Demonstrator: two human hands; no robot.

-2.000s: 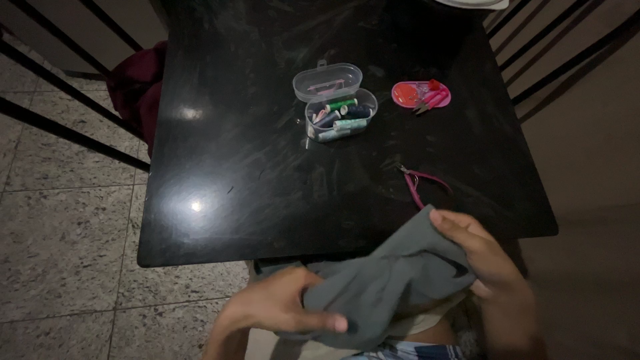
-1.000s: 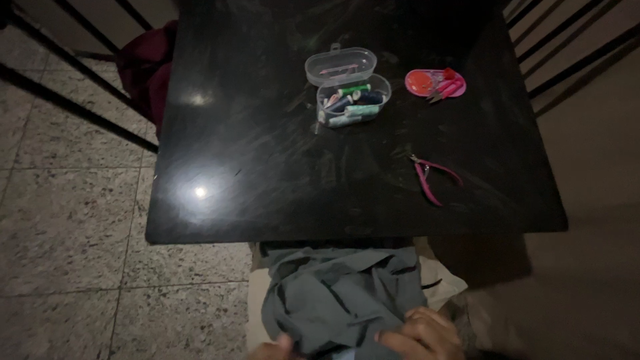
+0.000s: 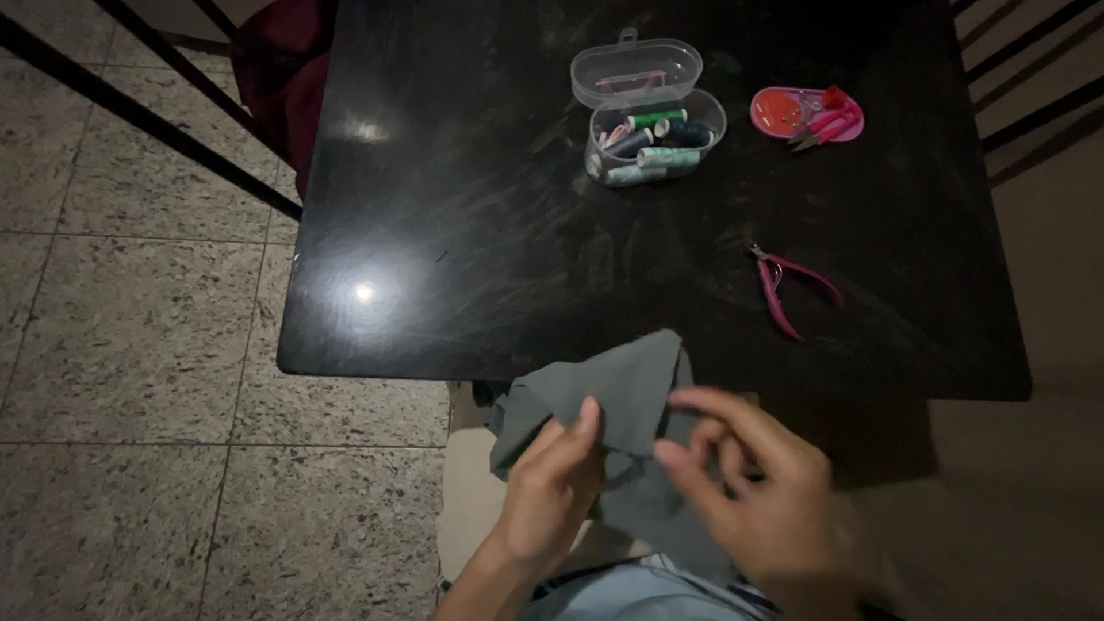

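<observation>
Grey fabric (image 3: 617, 388) is gathered over my lap at the near table edge. My left hand (image 3: 556, 483) grips it, thumb on top. Beside the fabric's right edge is my right hand (image 3: 759, 483), slightly blurred, thumb and index finger apart; whether it pinches anything is unclear. Pink-handled cuticle nippers (image 3: 780, 289) lie on the table beyond my right hand. Farther back stands a clear plastic case (image 3: 657, 138), lid raised, with several thread spools in green, dark blue and pale blue. To its right lies a pink oval sewing kit (image 3: 806, 114) with pink-handled thread snips on it.
The black tabletop (image 3: 483, 259) ends just before my hands. Maroon cloth (image 3: 285, 86) hangs by its left side, near dark metal chair bars (image 3: 155, 112). More dark bars (image 3: 1044, 112) stand at the right. Speckled floor tiles (image 3: 129, 345) show at left.
The grey fabric was bunched low in my lap a second ago; part of it is now lifted to the table edge. Both hands have come up from the bottom of the view.
</observation>
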